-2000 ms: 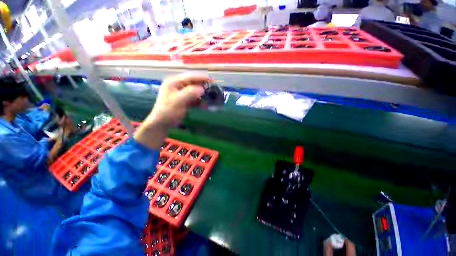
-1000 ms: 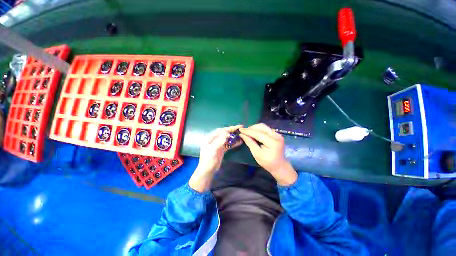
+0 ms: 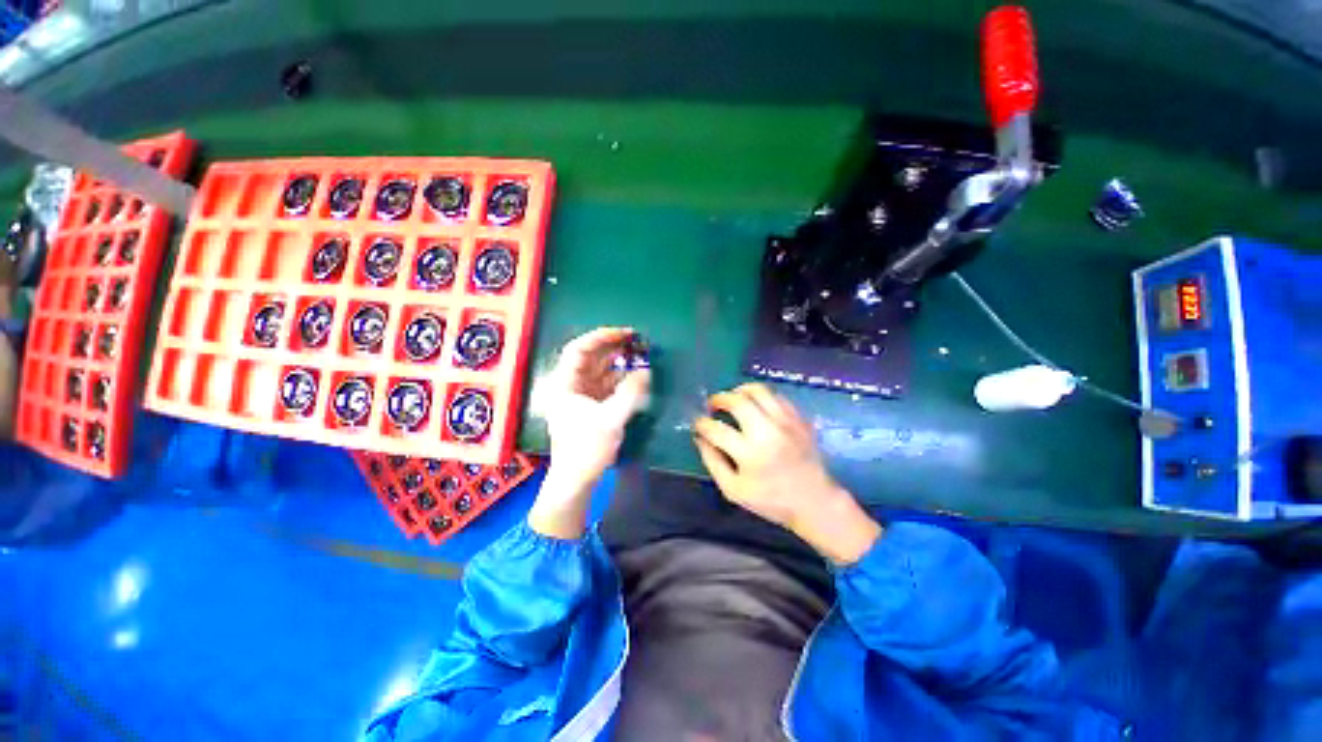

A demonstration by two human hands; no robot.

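Observation:
My left hand (image 3: 584,413) holds a small dark round unit (image 3: 629,357) between thumb and fingers, over the green bench near its front edge. The view of the unit is small and slightly blurred. My right hand (image 3: 764,452) is apart from it, to the right, low over the bench with its fingers curled. Something tiny may be at its fingertips, but I cannot make it out. The press fixture (image 3: 855,312) stands beyond my right hand, with its red toggle handle (image 3: 1009,65) pointing up and away.
An orange-red parts tray (image 3: 537,276), partly filled with round units, lies left. A second tray (image 3: 131,326) is further left, a lower tray (image 3: 435,493) below the bench edge. A white bottle (image 3: 1024,389) lies right, before the blue controller (image 3: 1235,377). Small dark parts lie further back.
First my left hand was raised with a unit near the upper shelf. Then both hands met at the unit. Now they are apart, the unit staying in my left hand.

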